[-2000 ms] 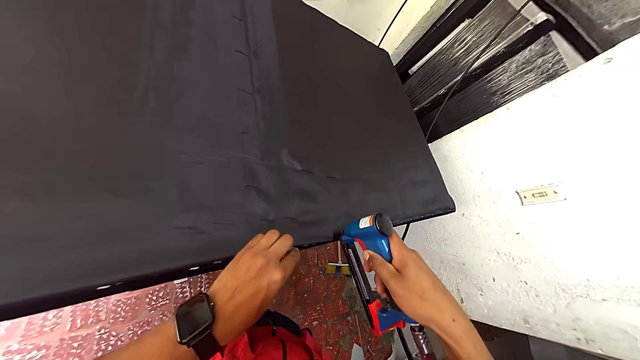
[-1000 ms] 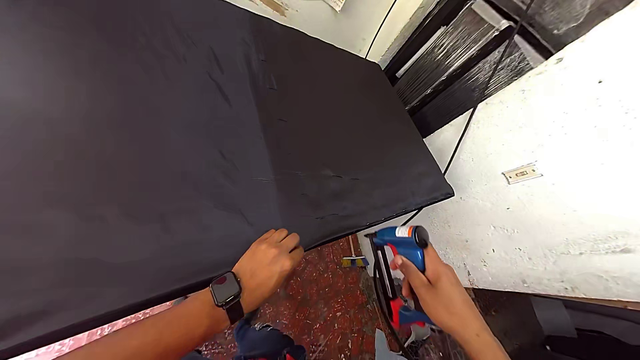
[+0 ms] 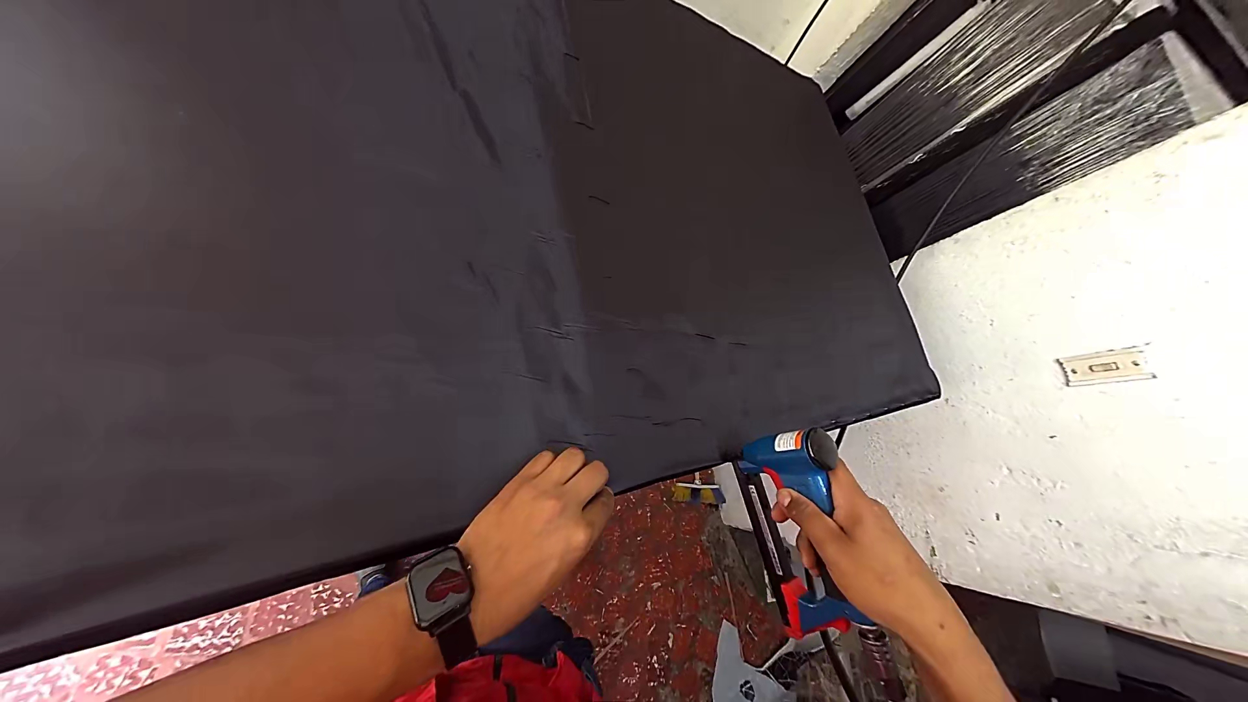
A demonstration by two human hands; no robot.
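Note:
A large panel covered in black fabric fills the left and middle of the head view, with short creases and a seam line near its right part. My left hand, with a smartwatch on the wrist, rests with bent fingers on the fabric at the panel's near edge. To its right, my right hand holds a blue and red pneumatic staple gun by the handle. The gun's nose is at the panel's near edge; whether it presses on the fabric is hard to tell.
A white wall with a switch plate stands at the right. Dark frames wrapped in clear film lie at the upper right, crossed by a black cable. Below the panel are a brush head and a worn red floor.
My right hand has brought the staple gun from just off the panel, a second ago, back to its near edge. My left hand stays at the near edge.

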